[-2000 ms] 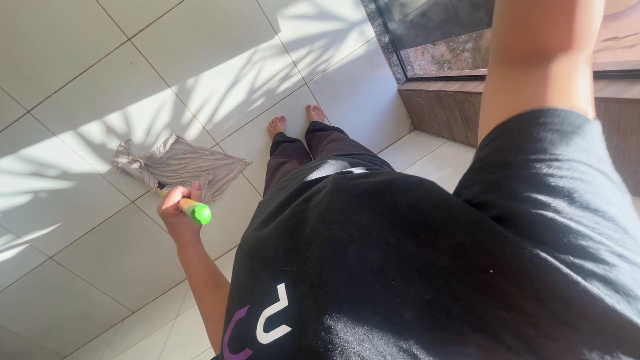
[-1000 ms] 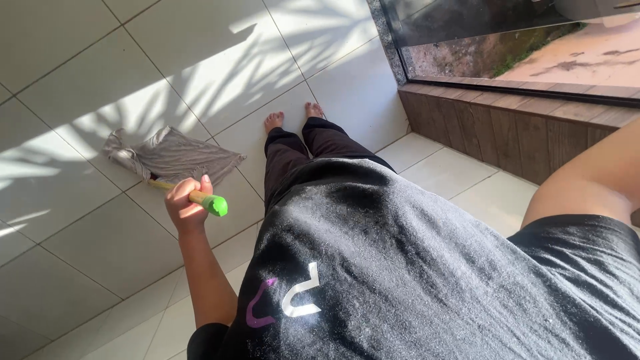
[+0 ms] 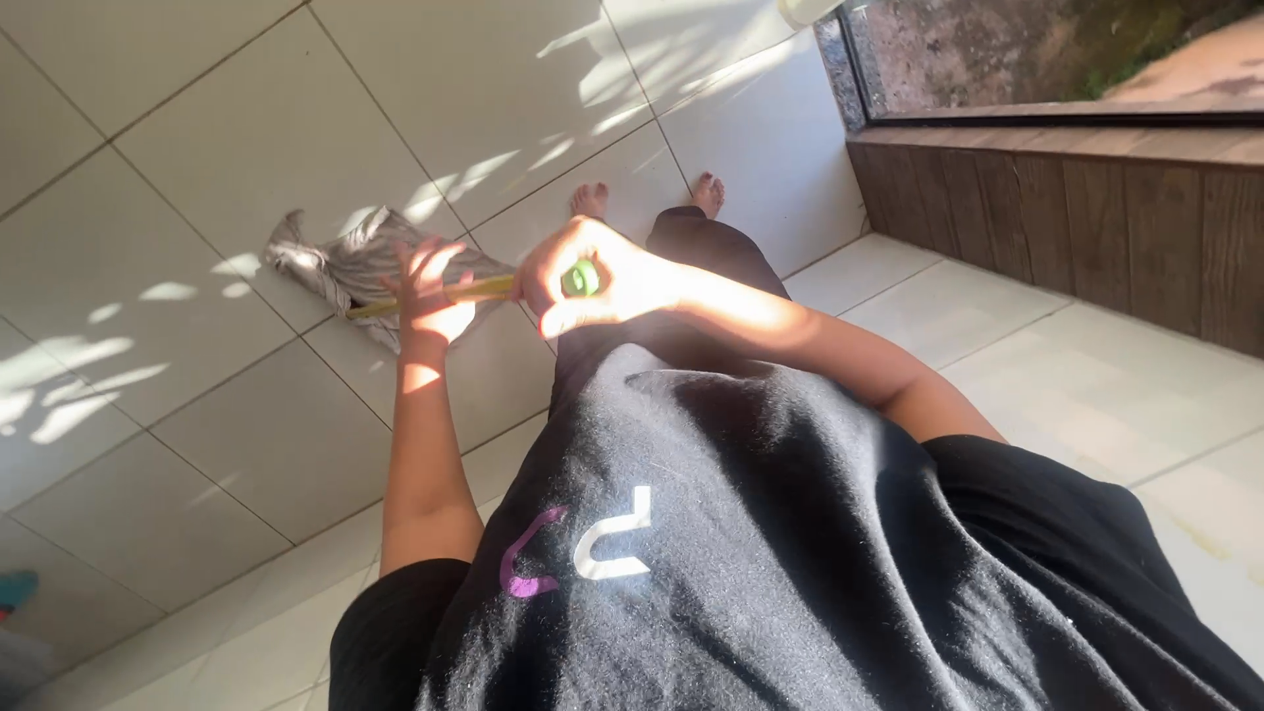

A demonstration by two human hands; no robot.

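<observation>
A yellowish pole (image 3: 486, 288) with a green end cap (image 3: 581, 278) runs from near my body down to a striped grey cloth (image 3: 370, 259) on the tiled floor. My right hand (image 3: 602, 276) is wrapped around the pole's upper end, the cap showing within its curled fingers. Lower along the pole, my left hand (image 3: 432, 291) has its fingers spread, with the pole passing at the palm; whether it touches is not clear. The cloth lies crumpled beyond my left hand, which partly hides it. Whatever joins pole and cloth is hidden.
My bare feet (image 3: 707, 195) stand on pale floor tiles (image 3: 227, 434). On the right, a low wood-look ledge (image 3: 1047, 207) runs beneath a dark-framed glass pane (image 3: 987, 59). A small blue-green thing (image 3: 16, 591) is at the far left edge.
My right hand has come in from the right and closed around the capped end of the pole. My left hand, gripping near that end before, is now lower with its fingers spread.
</observation>
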